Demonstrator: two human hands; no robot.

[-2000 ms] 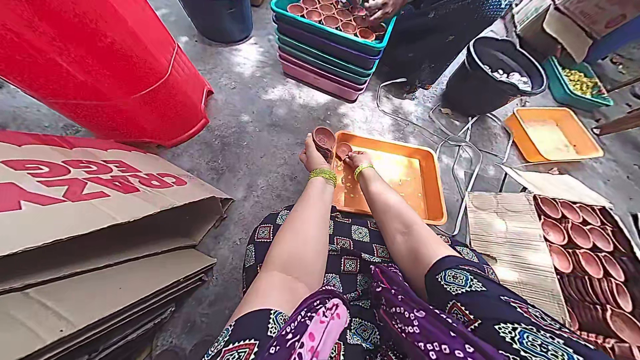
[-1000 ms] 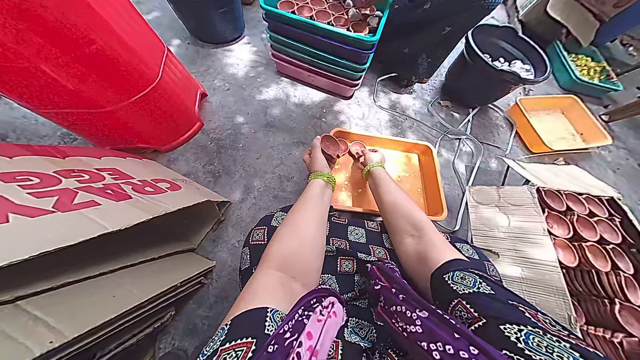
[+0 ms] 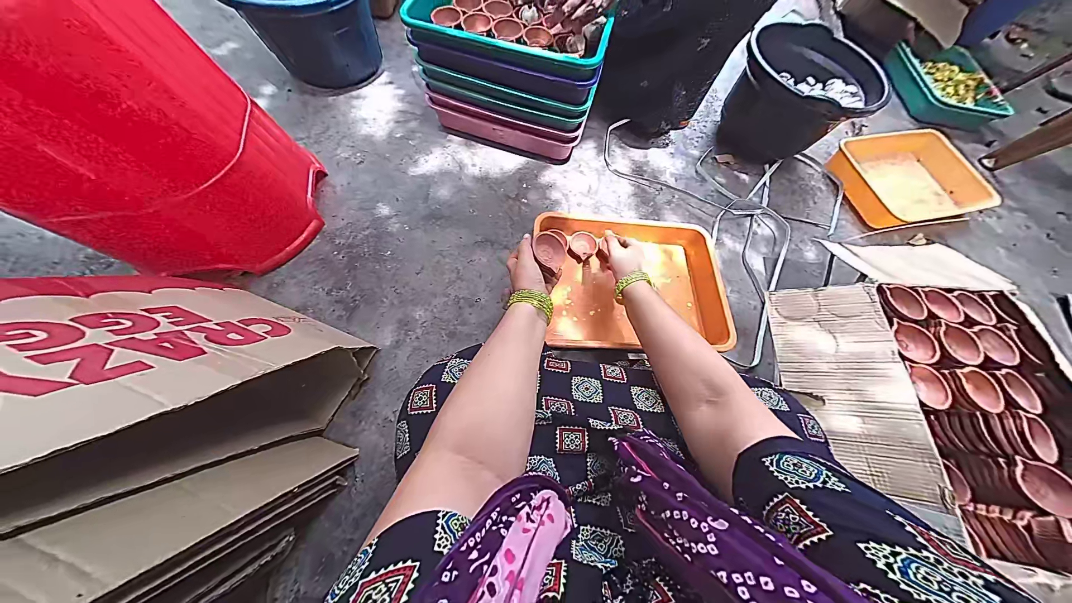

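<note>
Over the far left part of an orange plastic tray (image 3: 620, 331), both hands are held close together. My left hand (image 3: 528, 270) grips small clay cups, the front one (image 3: 549, 250) tilted with its hollow toward me; how many are stacked behind it cannot be told. My right hand (image 3: 621, 255) holds another small clay cup (image 3: 584, 244) by its right side, close beside the left hand's cups. Small crumbs lie on the tray floor. Many similar clay cups (image 3: 980, 390) stand in rows in an open cardboard box at the right.
A stack of plastic trays (image 3: 502, 126) holds clay cups, with another person's hand (image 3: 578, 12) over them. A black bucket (image 3: 796, 100), a second orange tray (image 3: 921, 180) and looped strapping (image 3: 754, 209) lie beyond. Left are a red plastic container (image 3: 159, 142) and cardboard boxes (image 3: 167, 385).
Two seconds ago the cup in my right hand was mostly turned away; now its hollow faces me. Both hands remain over the tray's left side.
</note>
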